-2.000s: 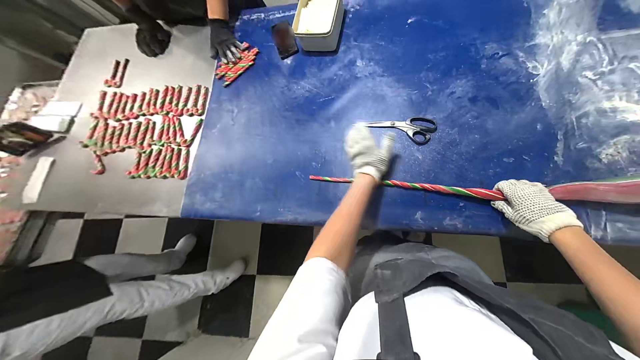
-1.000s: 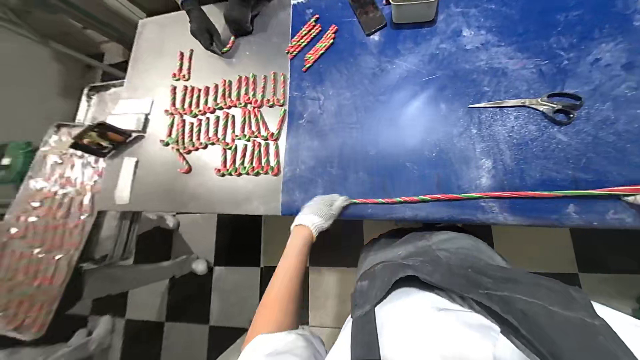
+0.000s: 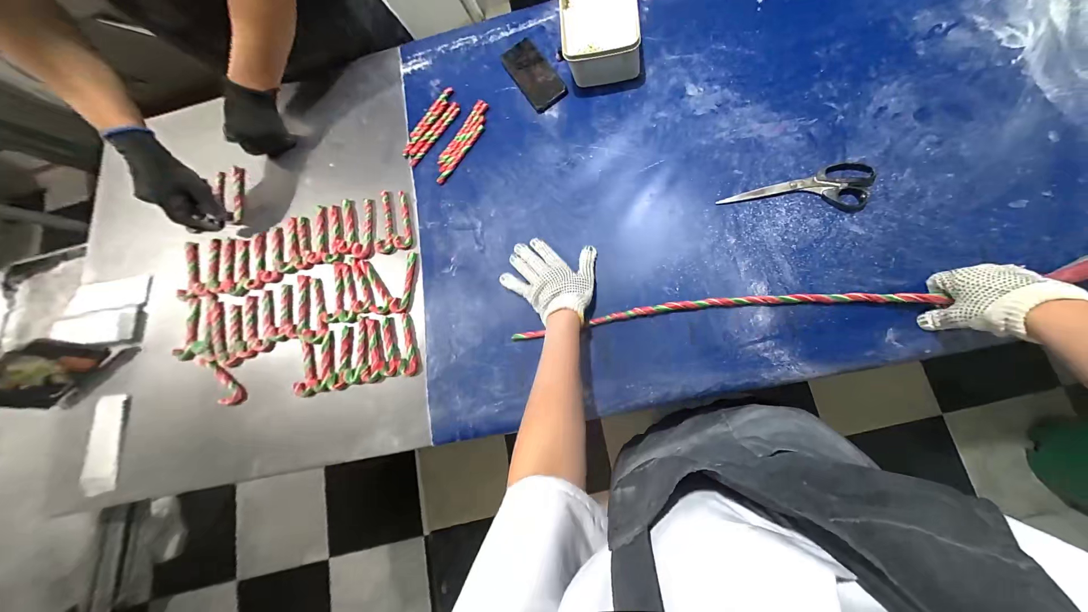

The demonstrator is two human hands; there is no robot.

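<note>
A long twisted rope of red, green and white candy lies along the near side of the blue table. My left hand, in a dotted white knit glove, is spread flat with the fingers apart; its wrist crosses over the rope near the thin left end. At the right, my right hand, gloved alike, is closed around the rope where a thicker reddish part begins. Beyond the rope lie black-handled scissors, slightly opened. Short straight candy sticks rest in two small groups near the blue surface's left edge.
On the metal table at left, several candy canes lie in rows. A co-worker's black-gloved hands are over the upper canes. A dark flat slab and a metal tin stand at the back. White paper pieces lie far left.
Since a second ago my left hand has let go of the rope's left end and spread open on the table. The co-worker's hand has moved down to the two upper canes.
</note>
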